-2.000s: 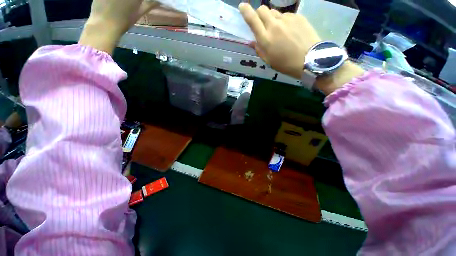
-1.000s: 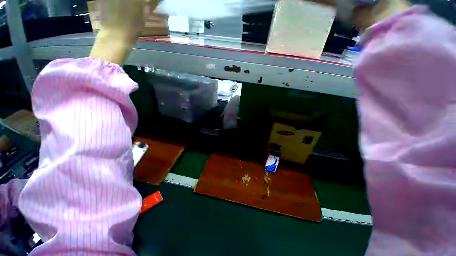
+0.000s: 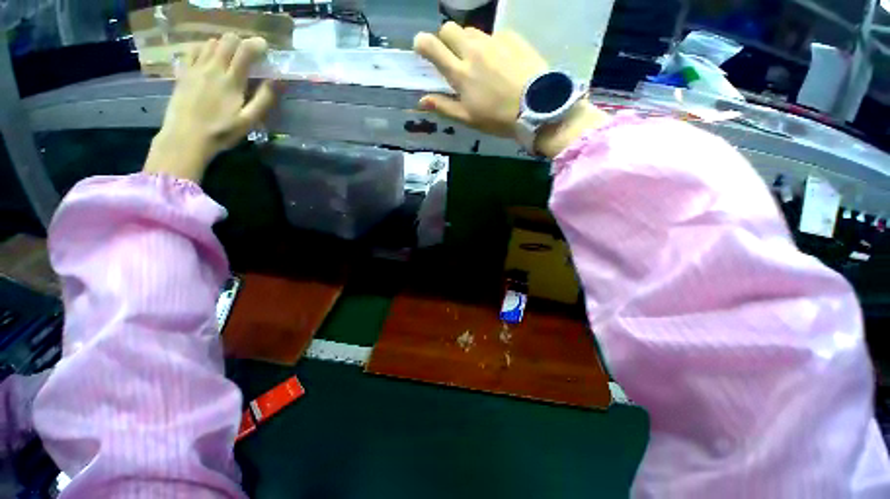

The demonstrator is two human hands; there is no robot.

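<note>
A clear plastic tray (image 3: 342,66) lies along the overhead shelf (image 3: 332,109) at the top of the view. My left hand (image 3: 213,102) is on the tray's left end, fingers over its top and thumb at the front edge. My right hand (image 3: 478,80) is on its right part, fingers over the top and thumb in front of the shelf rail. A wristwatch (image 3: 548,97) with a dark face is on my right wrist. The far side of the tray is hidden.
Below are two brown boards (image 3: 468,365), a small blue-and-white box (image 3: 512,306), a carton (image 3: 543,261) and a greyish tray block (image 3: 342,190). Orange-red cards (image 3: 278,398) lie on the dark green bench (image 3: 439,448). A white panel (image 3: 556,34) stands above the shelf.
The tray, raised and blurred before, now lies low along the shelf. My right hand has come back inward from the upper right. My left hand has moved down slightly onto the tray's edge.
</note>
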